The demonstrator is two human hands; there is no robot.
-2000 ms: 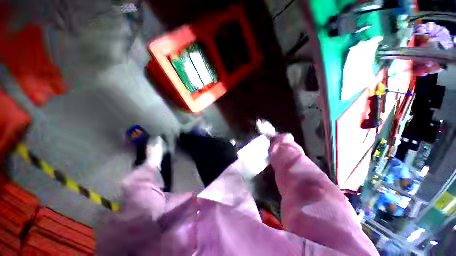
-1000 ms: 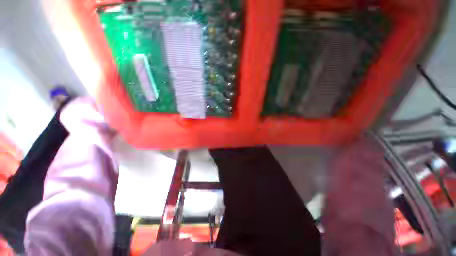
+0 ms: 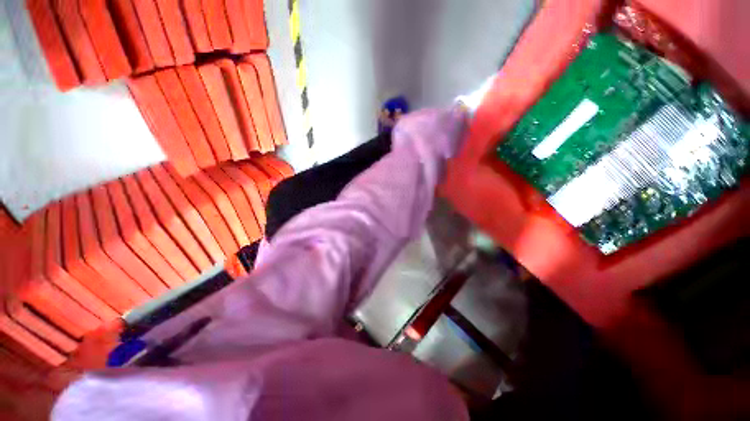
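Observation:
A red-orange foam tray (image 3: 543,247) fills the right side, tilted and cut off by the frame. One pocket holds a green circuit board (image 3: 567,111) with a wide white-grey striped strip and a shorter white strip. The other pocket, lower right, is too dark to read. My left sleeve reaches the tray's left edge. Only a small blurred white part of my left hand (image 3: 472,100) shows there, at the tray's rim; the fingers are mostly hidden. My right hand is not in view.
Stacks of red-orange trays (image 3: 140,222) stand on the left on the grey floor. Yellow-black tape (image 3: 301,78) runs beside them. A blue-and-dark shoe (image 3: 395,107) shows near my left forearm. A metal frame (image 3: 436,308) lies below the tray.
The tray, low ahead two seconds ago, came up close in front of me. Since then it has shifted to the right of the view and tilted. The tray stacks have come into view on the left.

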